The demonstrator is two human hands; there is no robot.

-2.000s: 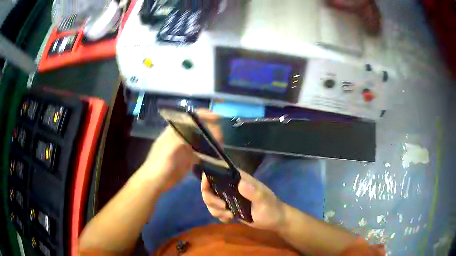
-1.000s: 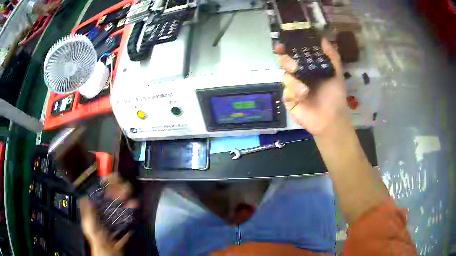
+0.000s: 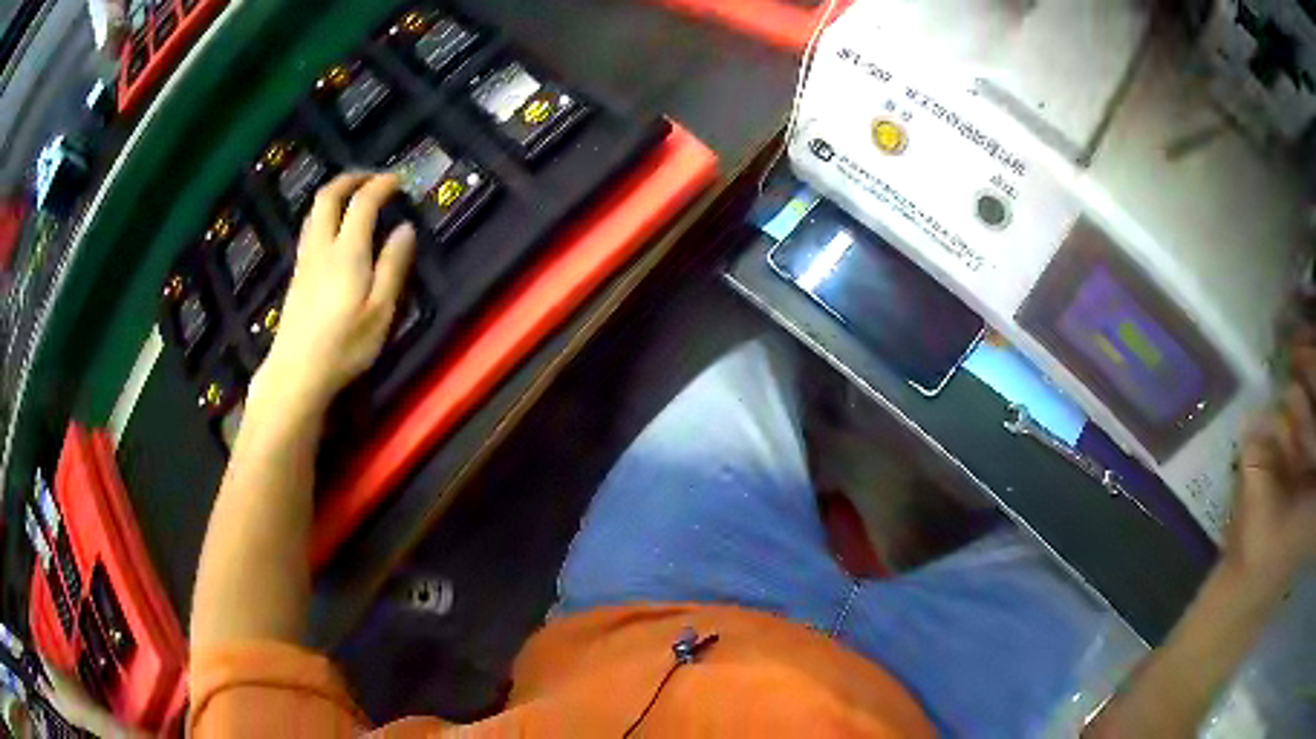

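My left hand [image 3: 344,282] reaches over the black foam tray [image 3: 599,152], its fingers bent down at a pocket in the middle. A dark shape lies under the fingers; whether they grip a phone is hidden. Closed black phones [image 3: 450,191] with silver labels and yellow round marks sit in several tray pockets. My right hand [image 3: 1273,484] is blurred and cut off by the right edge, beside the white machine [image 3: 938,159]; what it touches or holds cannot be seen.
A smartphone [image 3: 880,296], a light-blue piece [image 3: 1028,387] and a wrench [image 3: 1068,451] lie before the machine. A red tray edge [image 3: 527,347] borders the black tray. Another red tray [image 3: 123,578] is at the lower left. A green conveyor [image 3: 217,108] runs behind.
The view has turned left towards the tray. My left hand, earlier holding an open flip phone, is now over the pockets with no open phone visible. My right hand is now at the picture's edge.
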